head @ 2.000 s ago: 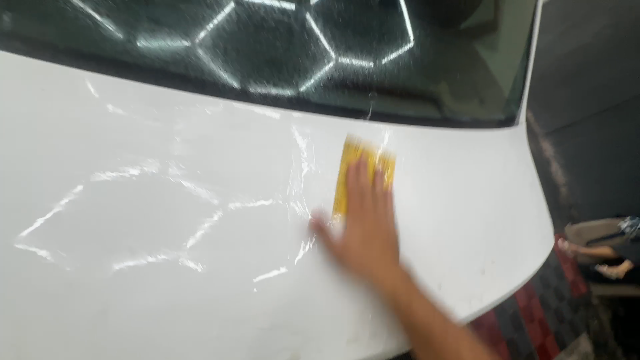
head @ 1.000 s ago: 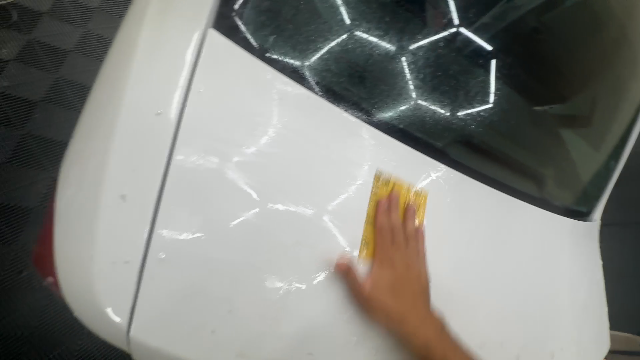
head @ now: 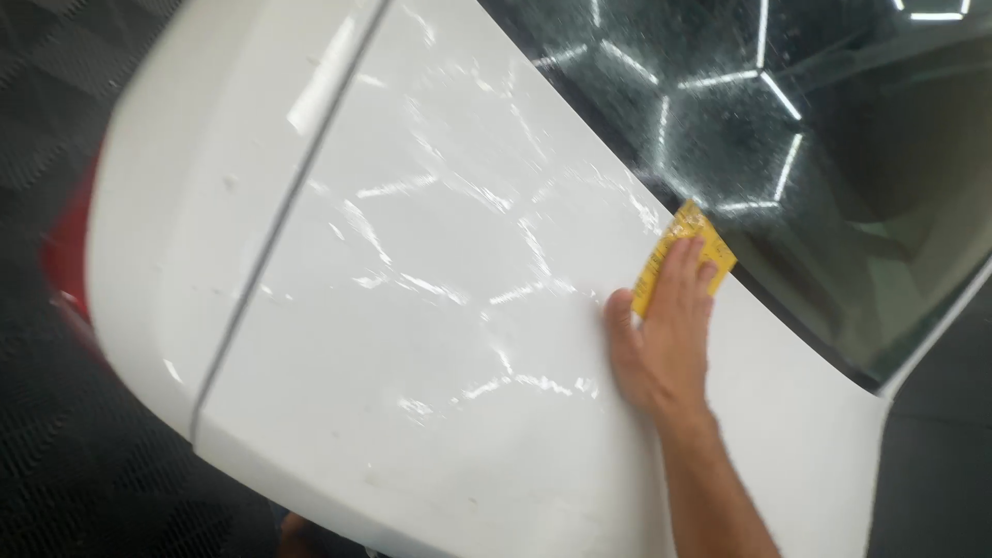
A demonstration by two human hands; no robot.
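A thin yellow sheet with dark printing (head: 721, 252) lies under the fingers of my right hand (head: 666, 341), which presses it flat, thumb to the left. The sheet is at the upper edge of a white car body panel (head: 434, 341), and its top corner overlaps the dark border of the car's window glass (head: 721, 147). Its material cannot be told for certain. Bright hexagonal light reflections and small specks show on the panel. My left hand is not in view.
A dark panel gap (head: 287, 209) runs down the left of the white bodywork, with a red lamp (head: 70, 240) beyond it. Dark ribbed floor tiles (head: 54, 434) lie at the left. A bit of skin (head: 293, 535) shows below the lower panel edge; whose it is cannot be told.
My right hand, with the yellow sheet under it, has moved up to the window's edge; before, it was lower on the white panel. The view has turned and shifted left.
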